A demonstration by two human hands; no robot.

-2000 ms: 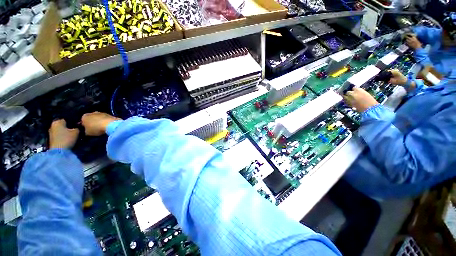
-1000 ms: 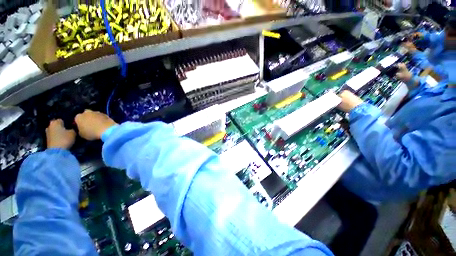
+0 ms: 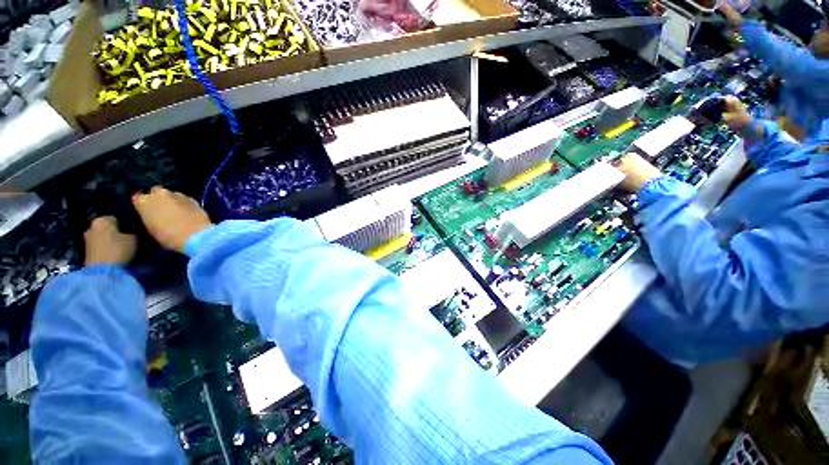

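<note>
My left hand [image 3: 110, 243] and my right hand [image 3: 171, 218] are close together over the dark component bins [image 3: 118, 177] under the shelf at the left. The fingers of both hands point into the dark bin area, and what they touch or hold is hidden. A bin of blue-violet components [image 3: 273, 184] is just right of my right hand. A green circuit board [image 3: 195, 381] lies below my forearms, partly covered by the sleeves. A finned heatsink [image 3: 368, 225] with a yellow strip stands beyond my right sleeve.
A cardboard tray of yellow-and-black components [image 3: 200, 45] is on the upper shelf, with a blue cord [image 3: 202, 77] hanging before it. Stacked boards [image 3: 400, 127] are under the shelf. More boards [image 3: 554, 263] with long heatsinks [image 3: 564, 204] run right, where people in blue smocks [image 3: 727, 263] work.
My hands stay over the dark bins; my right hand has shifted slightly left and up. The neighbouring person's hand has moved along the long heatsink, and another person's arm has risen at the top right.
</note>
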